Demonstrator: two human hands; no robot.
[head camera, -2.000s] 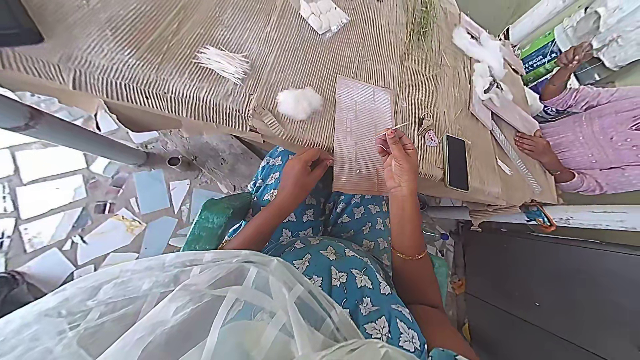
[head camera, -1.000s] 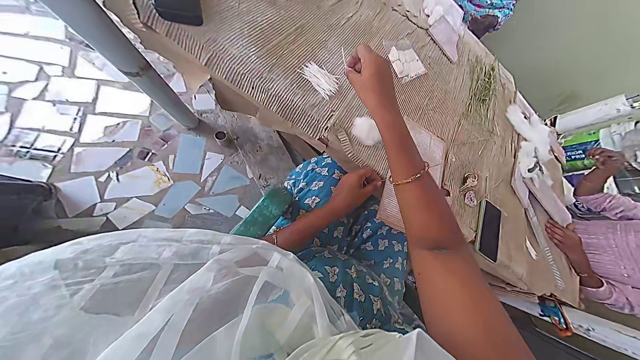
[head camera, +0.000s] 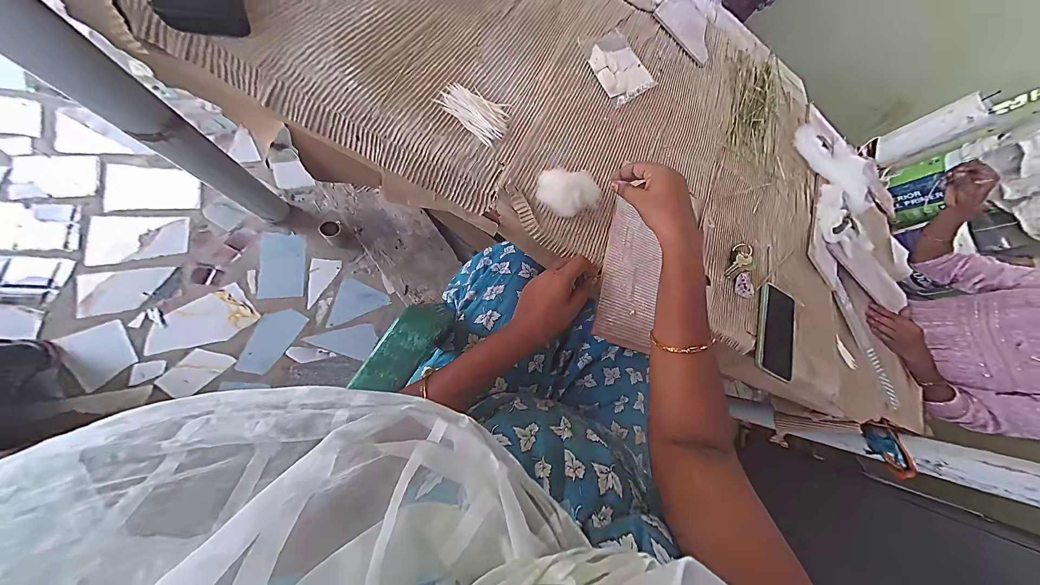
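Observation:
My right hand (head camera: 650, 195) is over the far end of a rectangular piece of corrugated cardboard (head camera: 634, 276), its thumb and forefinger pinched together; whether something thin is between them cannot be made out. Just left of it lies a tuft of white cotton wool (head camera: 567, 192). My left hand (head camera: 559, 294) is at the table's edge, near the cardboard's left side, fingers curled, and its fingertips are partly hidden. A bundle of thin white sticks (head camera: 475, 114) lies farther up on the corrugated table covering (head camera: 366, 89). Beyond the cotton is a clear packet of white pieces (head camera: 621, 68).
Keys (head camera: 740, 260) and a phone (head camera: 776, 331) lie to the right. Dry grass stems (head camera: 749, 106) and more cotton wool (head camera: 833, 162) are farther off. Another person's hand (head camera: 898, 329) rests on the table's right side. A metal pole (head camera: 171, 114) stands at the left.
My right hand was over the cardboard, reached out beside the white sticks, and is now back at the cardboard's far end. My left hand stays by the table's edge. The view has turned.

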